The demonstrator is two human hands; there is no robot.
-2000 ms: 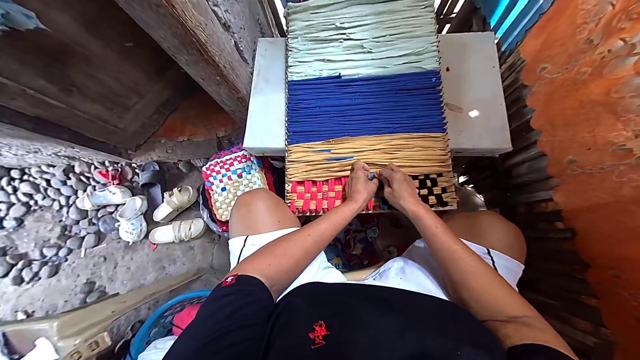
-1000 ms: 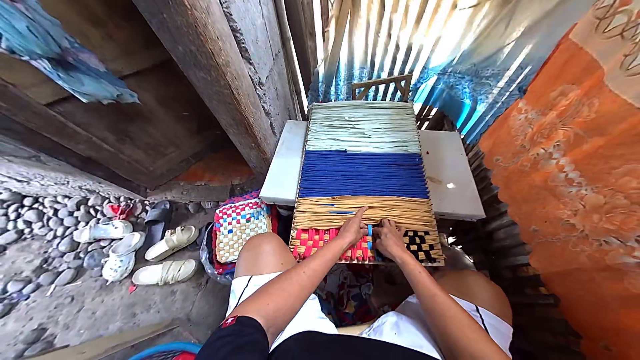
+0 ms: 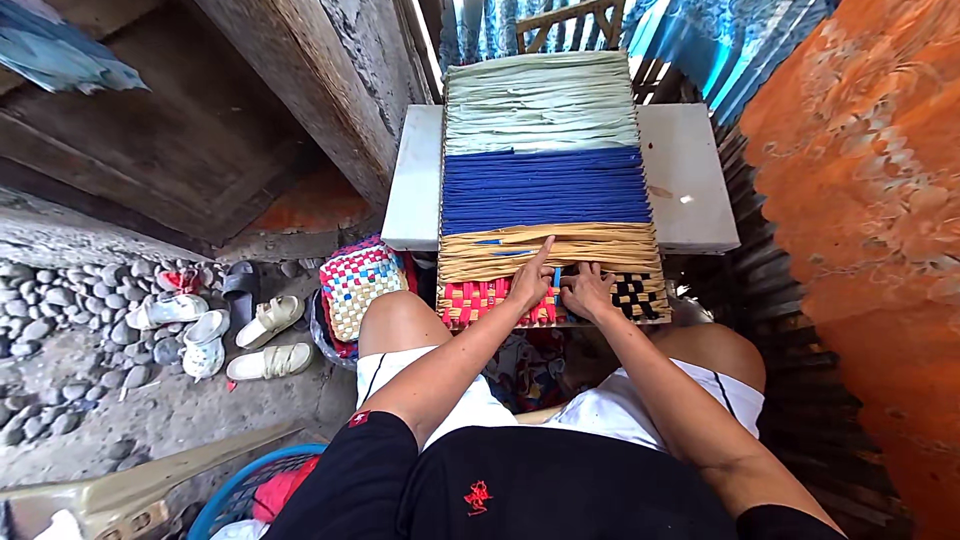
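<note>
A rectangular frame strung with fabric strips lies before me: pale green strips (image 3: 540, 105) at the far end, blue strips (image 3: 546, 187) in the middle, tan strips (image 3: 600, 238) nearer. Along its near edge runs a woven band, red and tan at the left (image 3: 474, 300), black and tan at the right (image 3: 637, 294). My left hand (image 3: 531, 283) rests on the red part with its index finger stretched over the tan strips. Beside it, my right hand (image 3: 586, 291) has bent fingers on the band. A blue strip (image 3: 556, 277) shows between them; whether either hand grips it is unclear.
Under the frame is a white board (image 3: 686, 176). Left of my knee sits a bag of woven mats (image 3: 364, 289). Sandals (image 3: 270, 322) lie on the stony ground. A blue basket (image 3: 251, 480) holds cloth at the lower left. An orange cloth (image 3: 870, 225) hangs at the right.
My hands were close together around the blue strip two seconds ago; now they are slightly apart, with my left index finger stretched out. The view has tilted and shifted.
</note>
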